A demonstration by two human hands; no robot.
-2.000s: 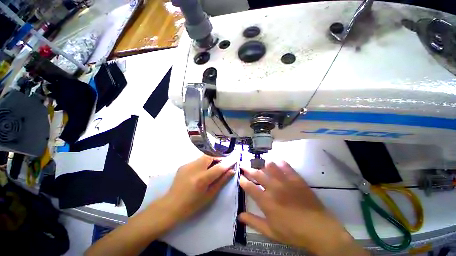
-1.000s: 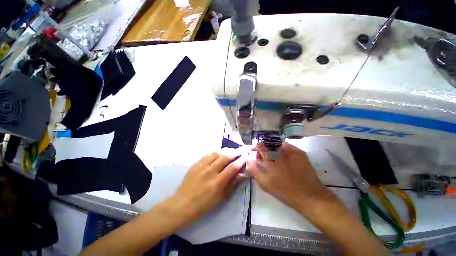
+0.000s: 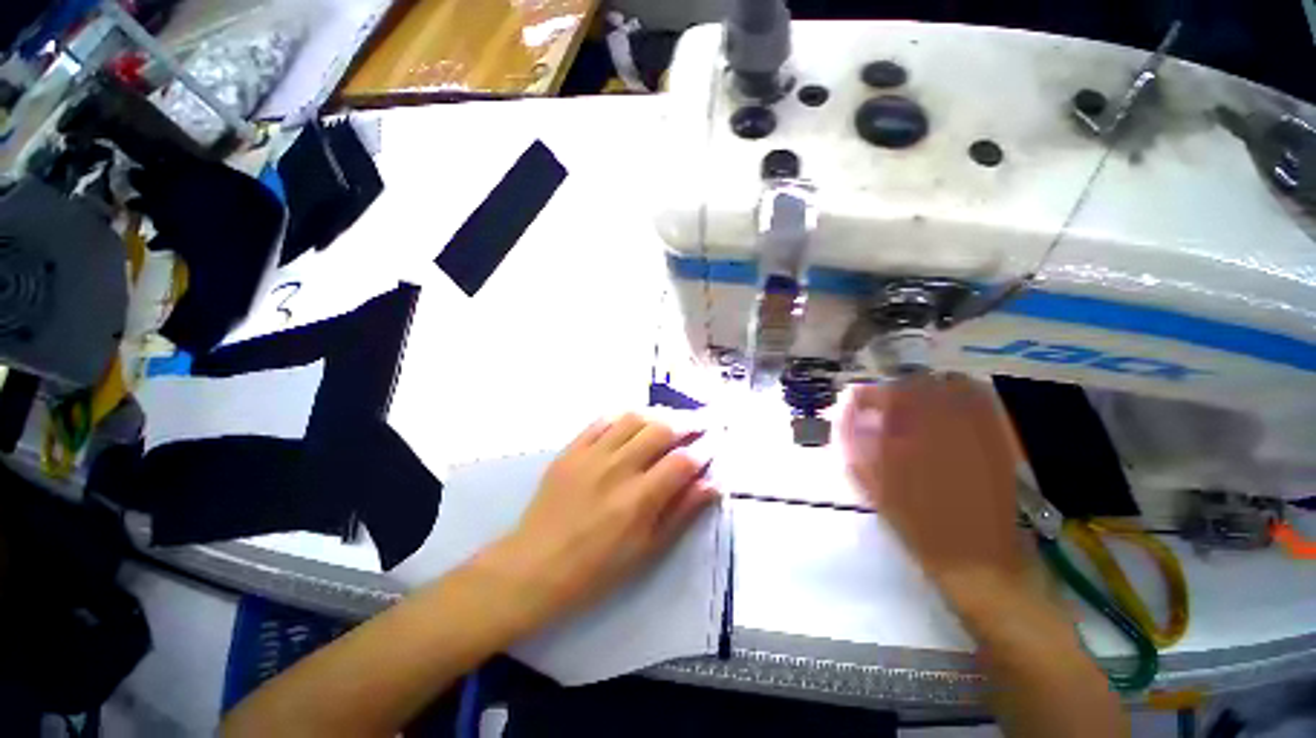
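A pale sheet (image 3: 621, 613) lies at the table's front, left of and under the needle area, with a thin dark edge of cloth (image 3: 727, 577) along its right side. My left hand (image 3: 613, 490) lies flat on the sheet, fingertips near the presser foot, fingers slightly apart. My right hand (image 3: 938, 469) is blurred and lies right of the needle, under the machine head; its fingertips are partly hidden by the head, so I cannot tell if it holds anything. The white sewing machine (image 3: 924, 202) with a blue stripe stands over the work. The needle is lost in glare.
Scissors (image 3: 1119, 577) with yellow and green handles lie right of my right hand, beside a black strip (image 3: 1068, 447) and an orange-tipped tool (image 3: 1241, 522). Black cut panels (image 3: 354, 404), another black strip (image 3: 502, 216) and a black stack (image 3: 325, 180) lie left.
My right hand has moved right, away from the needle and the cloth edge. My left hand stays on the sheet. The camera view has shifted, so the machine sits further right.
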